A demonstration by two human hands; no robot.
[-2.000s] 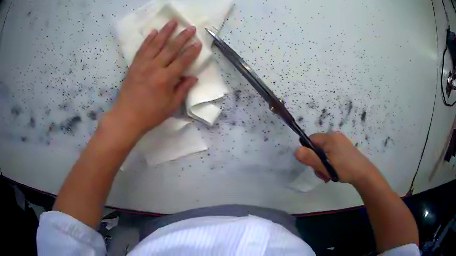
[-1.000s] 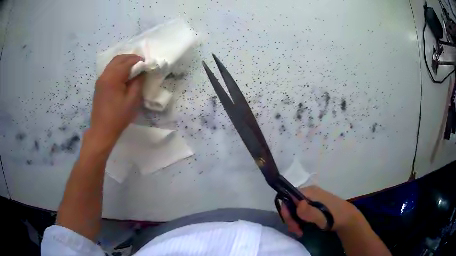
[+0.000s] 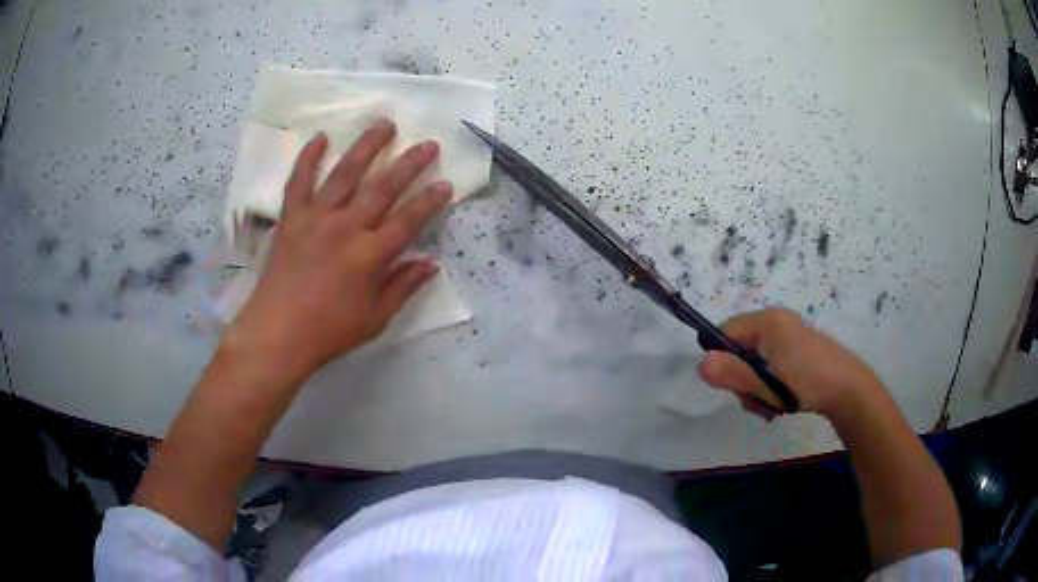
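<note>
White fabric [image 3: 381, 97] lies folded on the table at upper left. My left hand [image 3: 336, 244] rests flat on it, palm down, fingers spread. Another white scrap [image 3: 442, 309] shows beside and below the hand, partly hidden by it. My right hand [image 3: 791, 358] holds the long dark shears [image 3: 581, 222] by the handle. The shears are seen nearly edge-on, so the blade gap cannot be told. Their tip lies over the fabric's right part, right of my left fingertips; contact is unclear.
The white table [image 3: 546, 404] is speckled with dark marks. A faint pale scrap [image 3: 694, 396] lies left of my right hand. A corded metal device [image 3: 1023, 159] is cut off at the right edge, with a dark bar [image 3: 1030, 313] below. The table's near edge curves before my body.
My left hand has gone from gripping bunched fabric to lying flat on it, and the fabric is spread flatter. The shears have turned from broadside, blades apart, to nearly edge-on. My right hand moved up and right.
</note>
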